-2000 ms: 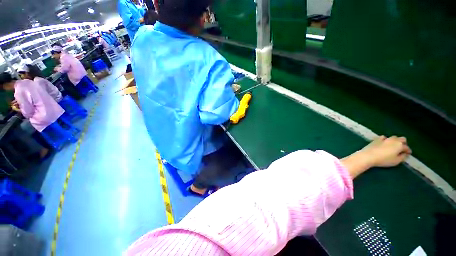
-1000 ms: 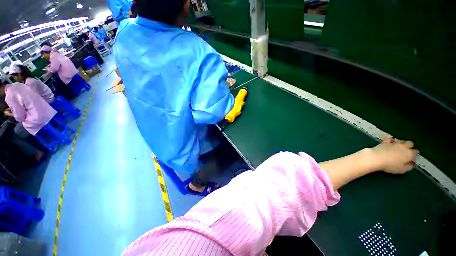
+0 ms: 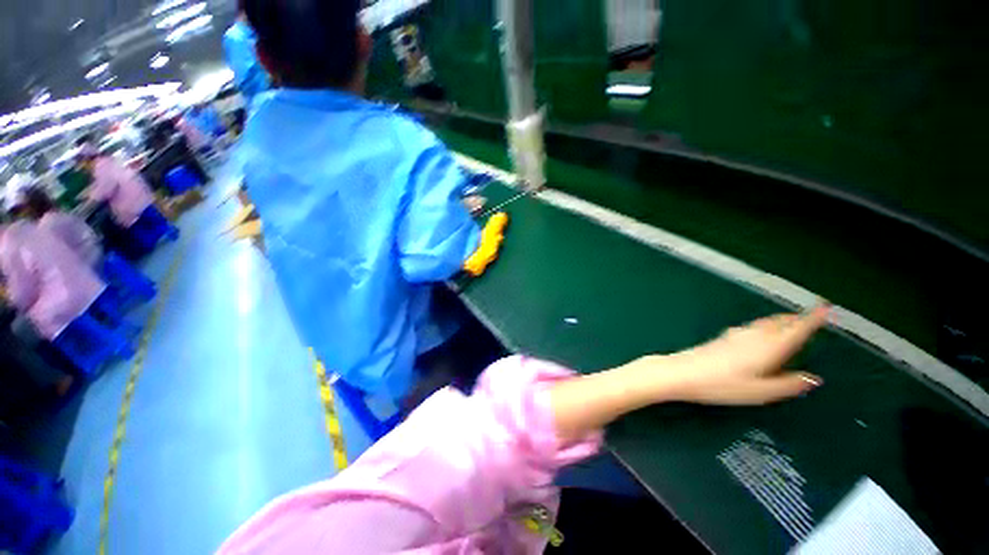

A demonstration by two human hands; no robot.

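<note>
My left hand (image 3: 765, 358) is stretched out over the green bench, fingers apart and slightly blurred, with nothing seen in it. Its fingertips are near the white rail. The adhesive dot sheet (image 3: 768, 477) lies on the bench below the hand, its rows of pale dots smeared by motion. White paper (image 3: 874, 525) lies to its right, cut off by the bottom edge. My right hand is not in the picture.
The green bench (image 3: 607, 293) is bordered by a worn white rail (image 3: 694, 252) and a post (image 3: 525, 141). A person in a blue smock (image 3: 336, 228) sits at left beside a yellow-orange tool (image 3: 487, 245). Workers in pink and blue stools are farther left.
My left hand has come off the rail, moved left and opened its fingers. The view has shifted, and more of the white paper shows.
</note>
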